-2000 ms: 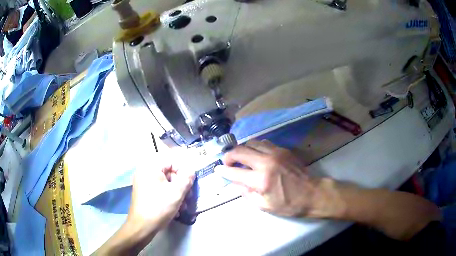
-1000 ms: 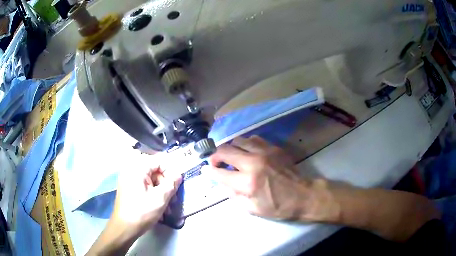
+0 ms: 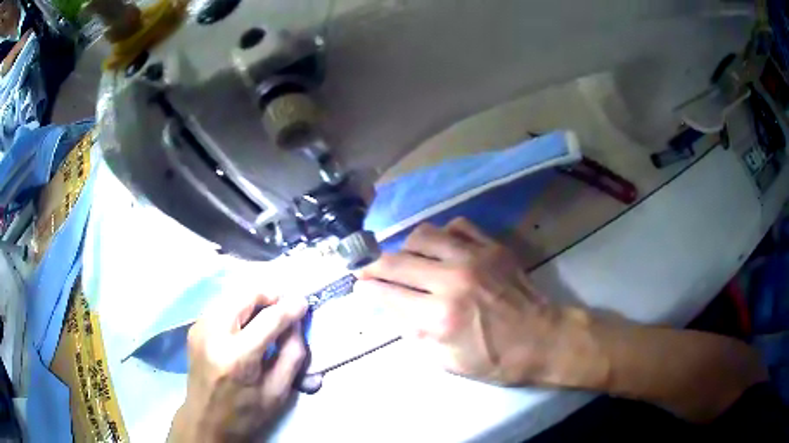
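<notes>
A light-blue garment panel (image 3: 471,186) with a pale edge lies on the machine bed, running from behind the right hand toward the right. A small dark label (image 3: 332,292) with pale lettering lies just in front of the presser foot area, between my two hands. My left hand (image 3: 251,355) is at its left end, fingers bent and pinching dark blue cloth. My right hand (image 3: 476,303) presses with its fingertips at the label's right end, beside the ribbed knob. The needle is lost in glare.
The cream sewing machine head (image 3: 450,60) spans the top. Red-handled snips (image 3: 608,180) lie beyond the panel. Small dark pieces (image 3: 679,149) lie further right. Blue strips (image 3: 54,260) drape over yellow tape (image 3: 85,372) at the left.
The camera view has shifted closer to the machine head. My left hand has turned, its fingers now bent over the cloth near the label's left end. My right hand stays by the label.
</notes>
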